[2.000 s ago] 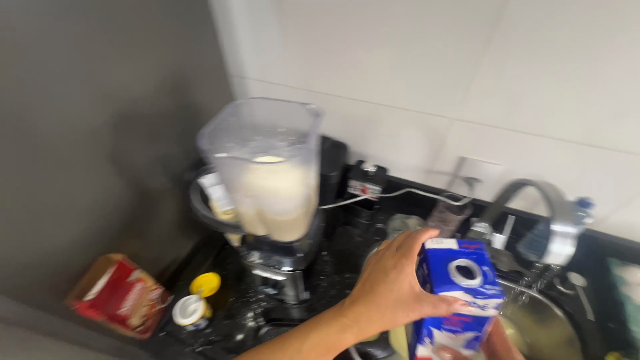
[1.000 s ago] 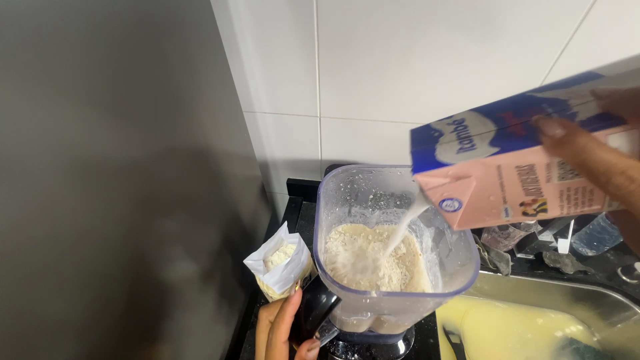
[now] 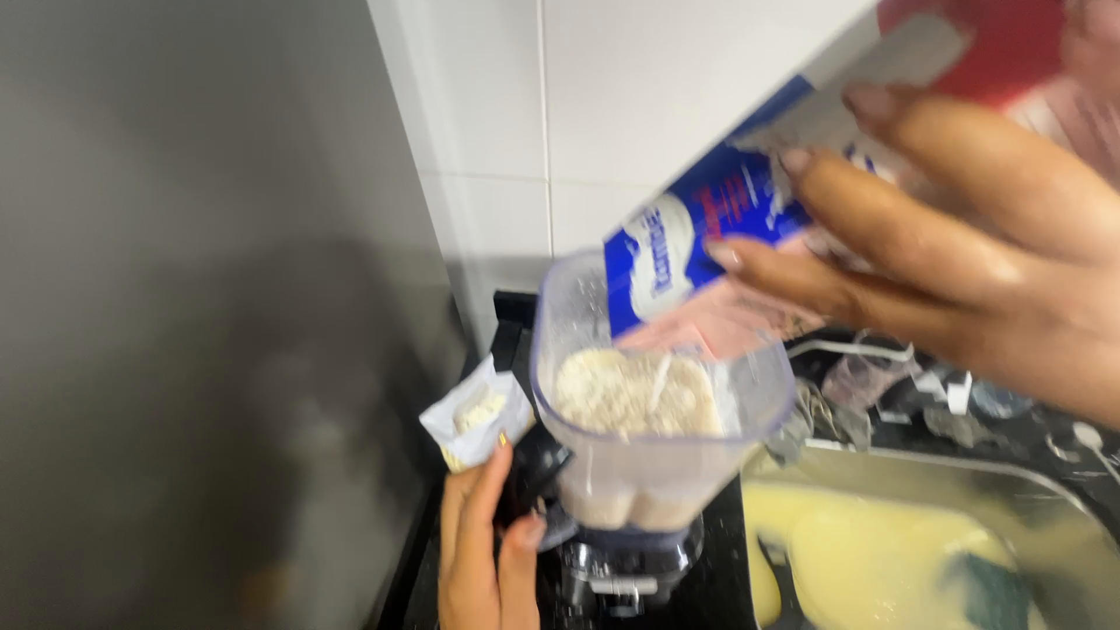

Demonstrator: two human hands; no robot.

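My right hand (image 3: pixel 945 236) grips a blue and pink drink carton (image 3: pixel 700 254), tipped down over a clear blender jar (image 3: pixel 665 472). A thin pale stream falls from the carton into the jar. Inside the jar lies a whitish powder (image 3: pixel 612 394) on a pale liquid. My left hand (image 3: pixel 490 542) is at the jar's black handle (image 3: pixel 529 472), its fingers around it. The jar sits on a dark blender base (image 3: pixel 626 569). Just left of the handle stands an opened paper bag (image 3: pixel 481 411) with white powder inside.
A metal sink (image 3: pixel 945 464) at the lower right holds a yellow board-like item (image 3: pixel 884 560) and a dark green sponge-like piece (image 3: pixel 989 586). Behind the sink are a white cable (image 3: pixel 849 347), a clear glass (image 3: pixel 862 376) and crumpled cloth-like items. A large grey surface (image 3: pixel 201 306) borders the left.
The carton, upright in my hand two seconds ago, was pouring one second ago and is now tilted more steeply over the jar. My left hand stays at the handle since one second ago.
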